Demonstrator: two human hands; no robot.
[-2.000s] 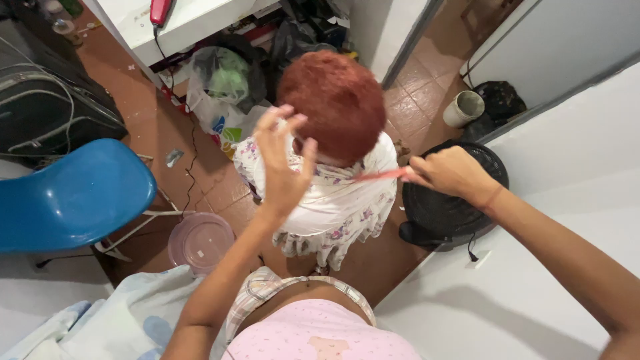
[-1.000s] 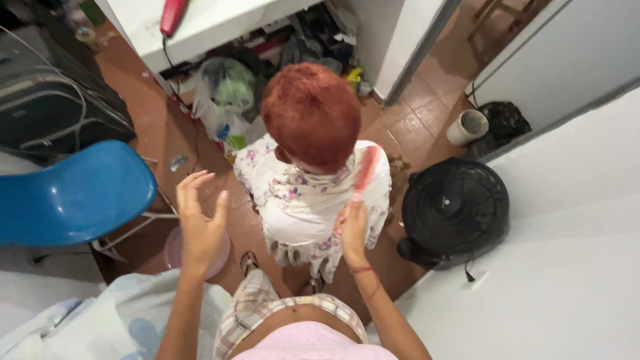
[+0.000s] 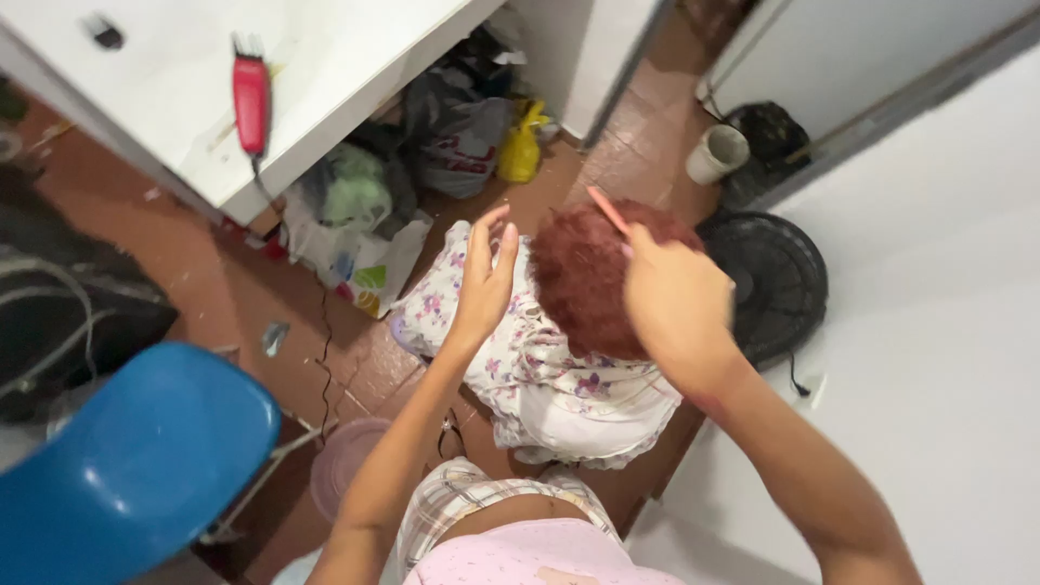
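Below me a person with short red hair [image 3: 581, 280] sits with a white floral cloth [image 3: 561, 382] draped over the shoulders. My right hand [image 3: 678, 301] is shut on a salmon-coloured comb [image 3: 608, 210], which lies at the top of the hair; the hand hides its near end. My left hand [image 3: 487, 272] is raised at the left side of the head, above the cloth, fingers apart and holding nothing. Whether it touches the hair, I cannot tell.
Red hair clippers [image 3: 251, 101] with a cord and a dark clipper guard [image 3: 106, 32] lie on a white table [image 3: 325, 89]. Plastic bags [image 3: 459, 146] fill the space under it. A blue chair [image 3: 154, 463] and a pinkish tub [image 3: 345, 463] stand left, a black round fan [image 3: 764, 284] right.
My right hand has moved with the comb from over the cloth behind the neck up onto the hair. My left hand has come closer to the head. The view has shifted.
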